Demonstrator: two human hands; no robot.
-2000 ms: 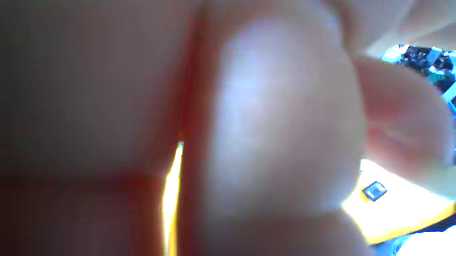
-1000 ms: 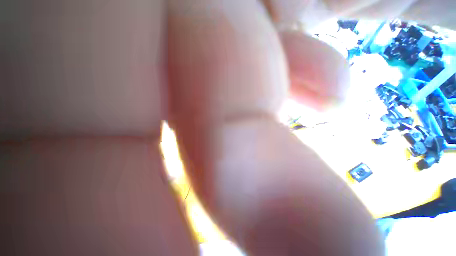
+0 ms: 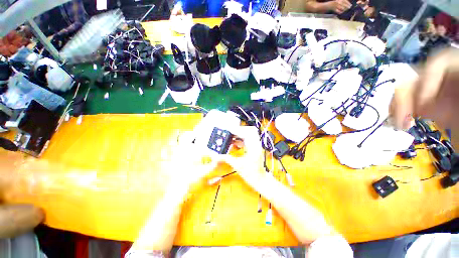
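Observation:
My left hand [image 3: 188,153] and my right hand [image 3: 246,157] meet in front of me at mid-table, both overexposed. The left is around a white camera housing [image 3: 219,120]. The right has fingertips at the edge of a black square block [image 3: 220,140] in front of the housing; whether block and housing are joined cannot be told. Thin wires with small plugs [image 3: 269,216] hang below the hands onto the orange table. Glare hides most finger outlines.
Half-built cameras [image 3: 209,68] stand behind on the green mat [image 3: 121,103]. White covers with black cables [image 3: 370,146] lie right, with a loose black block [image 3: 385,186]. Dark parts lie left. Blurred hands, apparently another person's, show at the left [image 3: 20,220] and right [image 3: 438,93] edges. Workers sit opposite.
The large blurred fingers that covered most of the view have moved off the lens. The bench and my two hands are now visible.

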